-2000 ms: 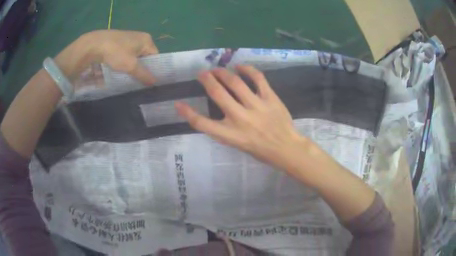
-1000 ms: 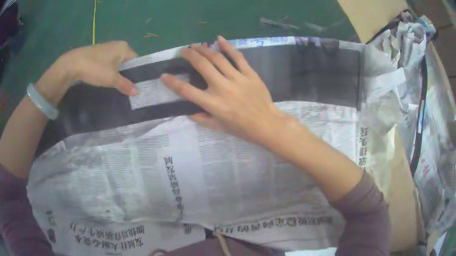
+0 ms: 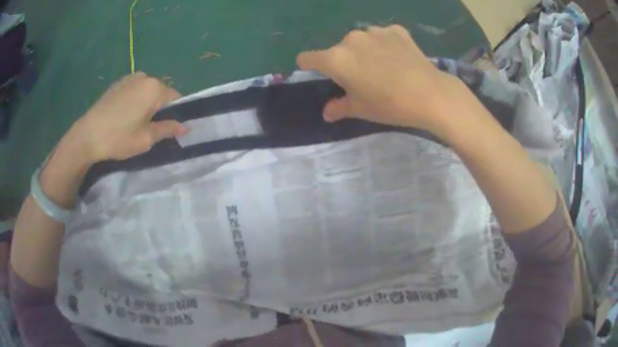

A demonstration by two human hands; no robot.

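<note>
A large newspaper sheet (image 3: 339, 223) lies over my lap. A long, dark, gently curved strip part (image 3: 291, 122) lies along its far edge, with a pale rectangle (image 3: 220, 129) left of its middle. My left hand (image 3: 129, 118) grips the strip and the paper's far edge, thumb beside the pale rectangle. My right hand (image 3: 386, 78) grips the far edge right of the middle, thumb on the dark strip and fingers behind it. The strip's right part is partly hidden by my right hand and forearm.
An open carton with crumpled newspaper (image 3: 552, 51) and a dark curved edge (image 3: 579, 149) stands at the right. A brown carton flap (image 3: 498, 20) is at the top right. A thin yellow strap (image 3: 132, 41) lies on the green floor (image 3: 237, 34). A white sheet (image 3: 450, 336) shows at the bottom.
My right hand has moved from lying flat over the strip to the far edge, further right, and grips there. My left hand has stayed near its place. Less of the strip's width shows.
</note>
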